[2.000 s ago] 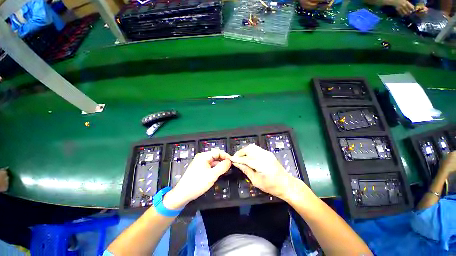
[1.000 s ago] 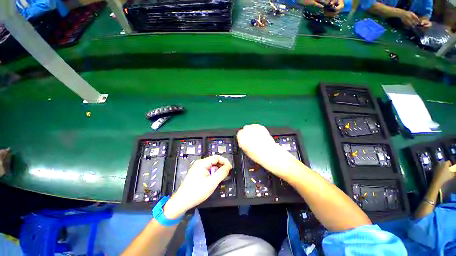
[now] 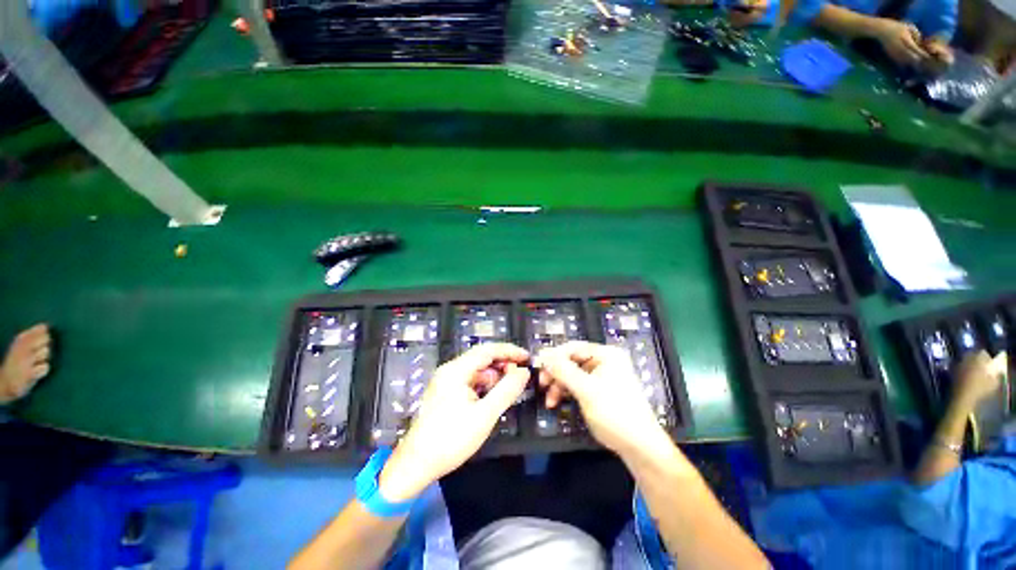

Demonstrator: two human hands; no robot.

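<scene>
A black foam tray lies in front of me with several phone housings in a row of slots, such as the leftmost housing. My left hand, with a bright blue wristband, is over the middle slots, fingers curled, with something small and reddish at the fingertips. My right hand is beside it, its fingertips close to the left ones at a tiny dark piece. Which hand holds that piece is too small to tell. A curved black component strip lies beyond the tray, with a short whitish strip beside it.
A second foam tray with housings stands at right, then white paper and another tray with a person's hand over it. A pale metal post slants at left. Another hand rests at the left edge. Stacked black trays stand at the back.
My right hand has moved back from the tray's far edge to meet my left fingertips, which have shifted slightly right. A person's hand has come further into view at the left edge.
</scene>
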